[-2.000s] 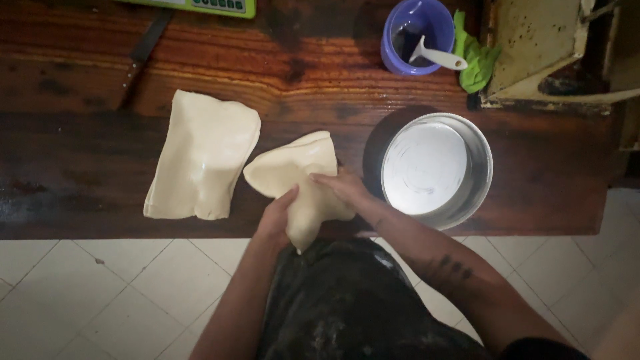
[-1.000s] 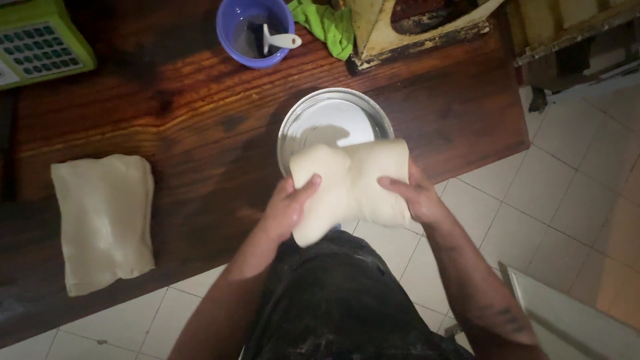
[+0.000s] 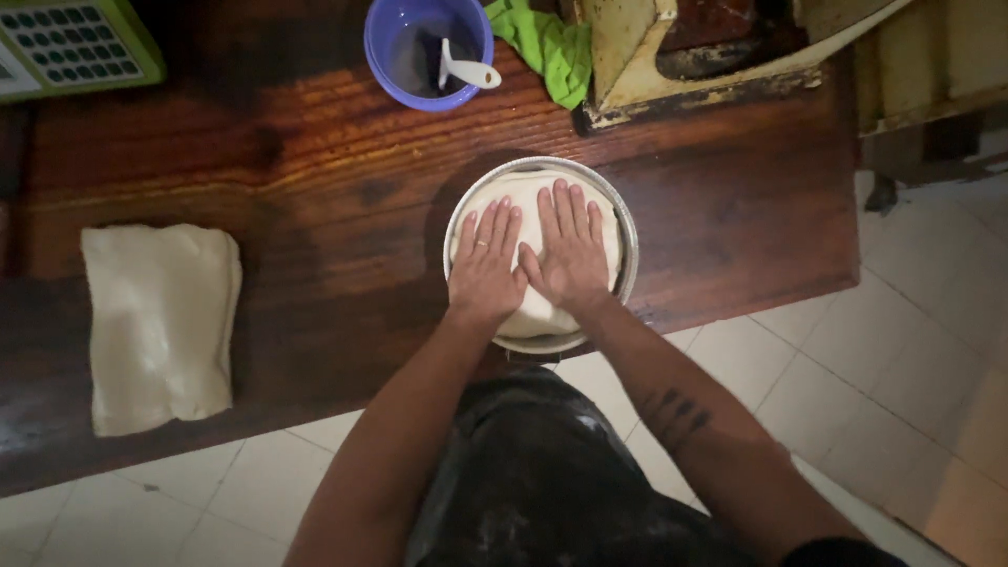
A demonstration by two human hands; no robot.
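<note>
A round metal pan (image 3: 628, 236) stands near the front edge of the wooden table, with a piece of pale dough (image 3: 543, 319) lying in it. Flat on the left part of this dough rests my left hand (image 3: 486, 272), which has a ring on one finger. My right hand (image 3: 568, 252) lies palm down on the right part, its fingers somewhat spread. The two thumbs are close together, and neither hand grips anything. A second, folded slab of dough (image 3: 161, 331) lies on the table at the left.
Behind the pan is a blue plastic bowl (image 3: 374, 59) with a white-handled tool (image 3: 471, 73) in it. Beside it lies a green cloth (image 3: 551, 59). A worn, cream-painted metal machine (image 3: 622, 47) stands at back right, a green scale (image 3: 150, 59) at back left. The wooden table (image 3: 354, 260) ends at the right.
The dough that I held up over the near side of the pan is now down inside it. My hands have let go of its sides and lie flat on top. The view has shifted right since the first frame.
</note>
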